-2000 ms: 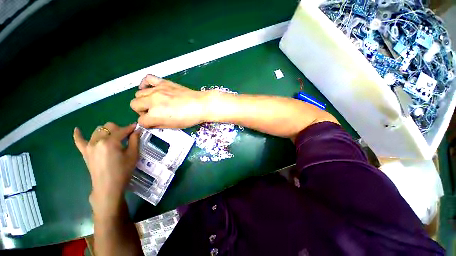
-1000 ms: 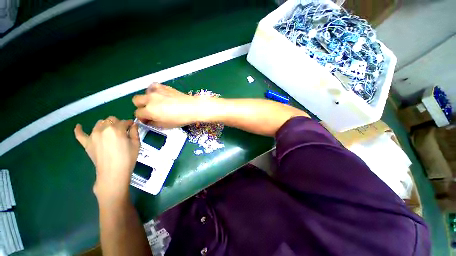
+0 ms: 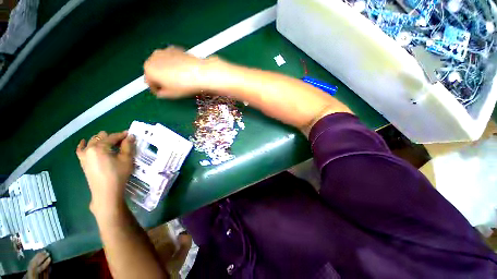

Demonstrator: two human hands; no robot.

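Note:
Two white plastic housings (image 3: 158, 158) lie side by side on the green surface in front of me, inner side with ribs and openings facing up. My left hand (image 3: 110, 158) is at their left edge, with thumb and finger on the upper left corner. My right hand (image 3: 173, 72) is raised above the white strip, away from the housings, blurred, with its fingers curled; whether it holds something small is hidden. A loose heap of tiny shiny metal contacts (image 3: 215, 131) lies right of the housings, below my right forearm.
Stacked white housings (image 3: 35, 210) stand at the left, near another person's hand (image 3: 38, 265). A long white strip (image 3: 120, 98) crosses the green surface. A foam box (image 3: 370, 71) of wired circuit boards stands at right, beside a blue cylinder (image 3: 320, 85) and small white square (image 3: 279, 60).
My right hand has left the housings' top corner and moved up over the white strip. My left hand stays at the housings. Another person's hand now shows at lower left.

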